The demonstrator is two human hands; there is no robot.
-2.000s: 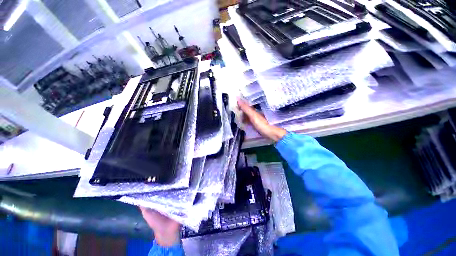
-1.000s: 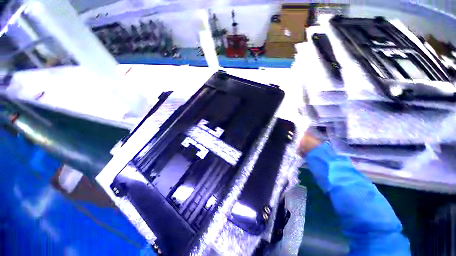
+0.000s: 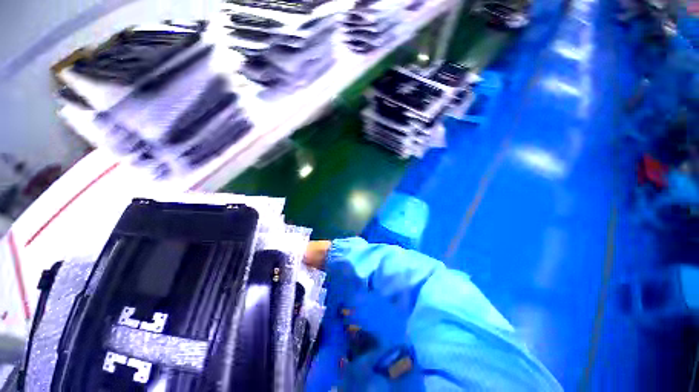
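Note:
A stack of flat black housings with silvery-white foam sheets lies tilted at the lower left, close in front of me. The top housing shows white bracket shapes with a pale grey textured strip between them. My right hand is against the stack's right side and holds it there; its fingers are hidden by the sheets. My left hand is not in view, and the stack's lower end is cut off by the picture's edge.
A white shelf bears blurred stacks of housings and sheets at the upper left. Another stack stands farther back on the green surface. A blue stool is beyond my sleeve. The blue floor extends at right.
The view has swung right, bringing the blue floor into sight. The stack has moved with me and now sits lower left, with my right hand on its side. My left hand has left the picture.

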